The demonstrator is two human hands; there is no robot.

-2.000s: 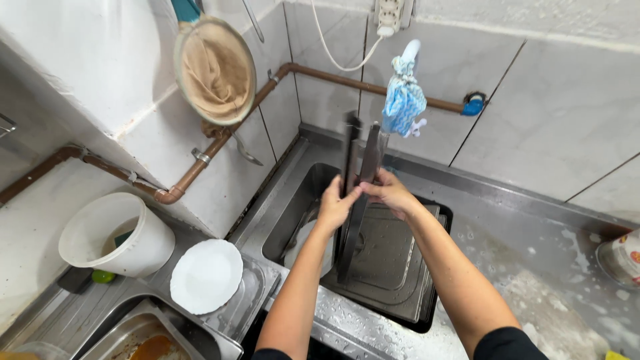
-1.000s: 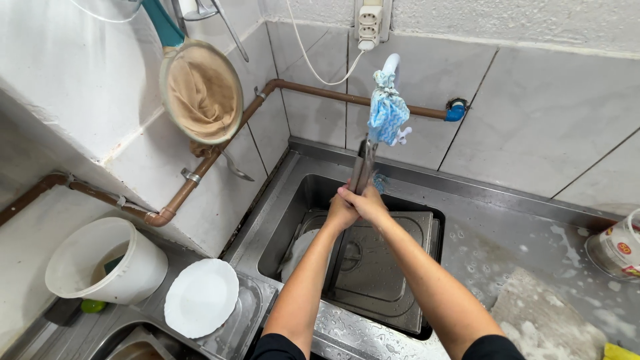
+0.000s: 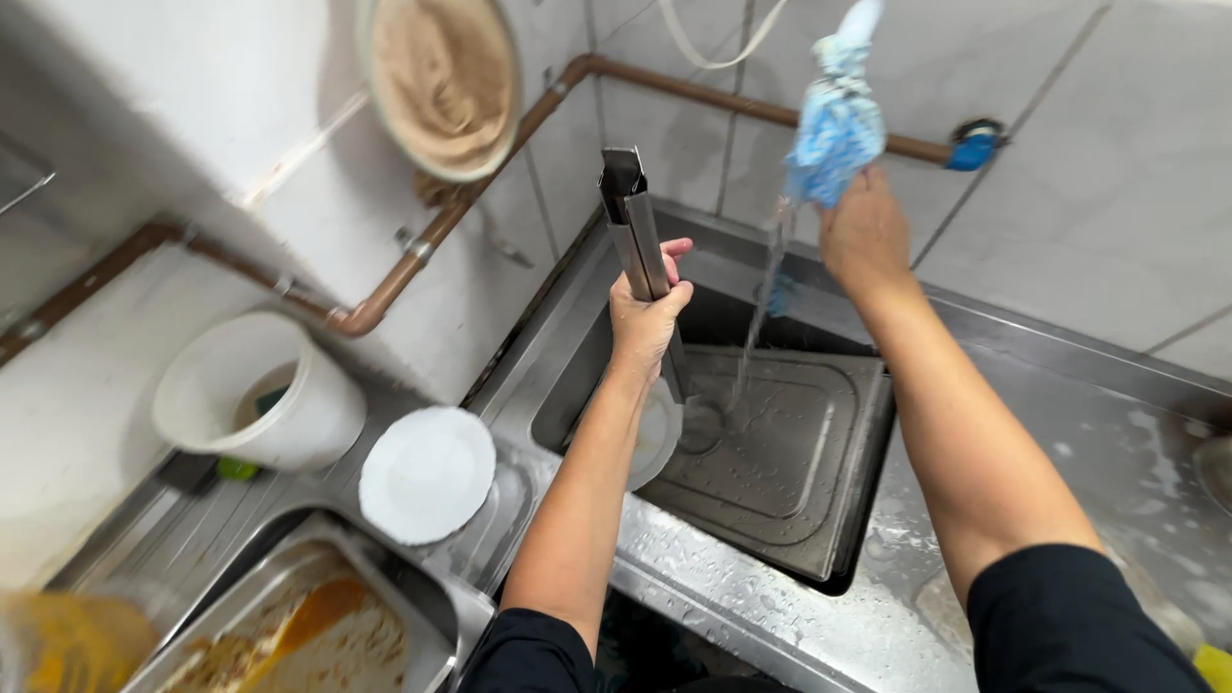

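Upright in my left hand [image 3: 647, 313] is a bundle of long, thin metal bars [image 3: 639, 231], held over the left part of the sink basin. My right hand [image 3: 866, 226] is raised at the faucet, touching the blue-and-white cloth [image 3: 835, 130] wrapped round it; its fingers are partly hidden. Water [image 3: 756, 308] streams from the cloth-wrapped outlet into the basin. Beneath it a stainless steel pan lid [image 3: 770, 452] lies wet in the sink. A plate [image 3: 656, 438] stands partly behind my left forearm, in the basin.
Left of the sink are a white plate [image 3: 427, 474], a white plastic bucket [image 3: 260, 395] and a food-stained metal pan [image 3: 308, 626]. A copper-coloured pipe [image 3: 385, 289] runs along the wall under a hanging strainer [image 3: 445, 87]. Suds wet the right counter [image 3: 1145, 452].
My right hand has left the metal bars and moved up to the cloth on the faucet. My left hand still holds them. The view has shifted.
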